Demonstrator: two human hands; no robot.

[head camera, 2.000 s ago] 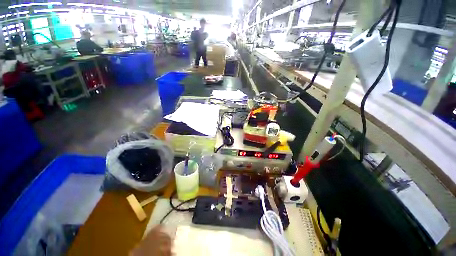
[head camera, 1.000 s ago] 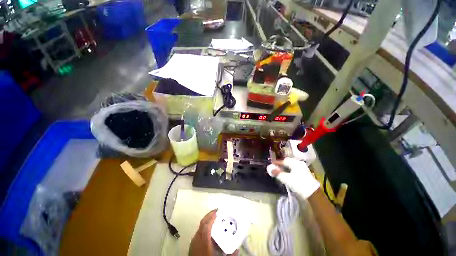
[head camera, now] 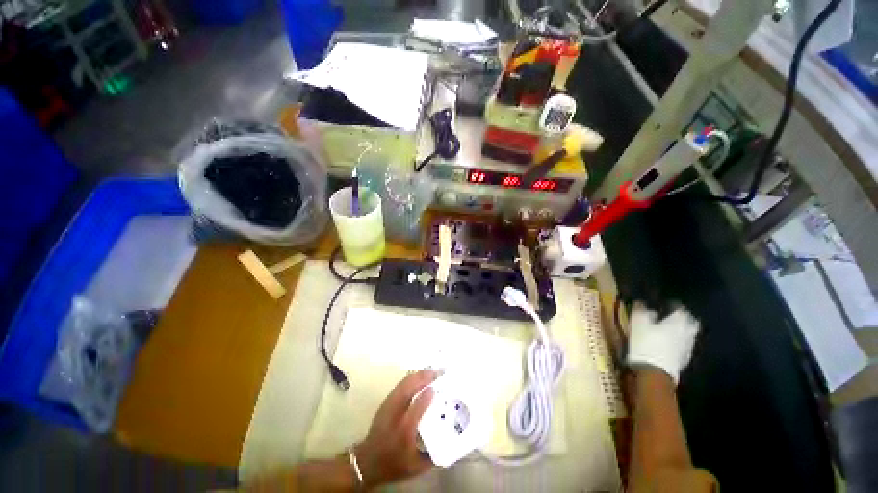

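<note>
My left hand, bare, holds a white power socket by its left side above the cream mat, its round socket face up. Its white cord lies in tied loops to the right. The white mains plug is at the right part of the black socket strip; I cannot tell if it is seated. My right hand, in a white glove, is beyond the mat's right side, over the edge of the dark green belt. Its fingertips are unclear against something dark.
A white block with a red-handled tester stands behind right. A grey meter with red digits, a pen cup and a bag of black parts stand behind. A thin USB cable and tape lie left.
My left hand came in and took the white socket. My right hand was at the plug and strip a second ago and has moved right to the belt's edge. The view has tilted down.
</note>
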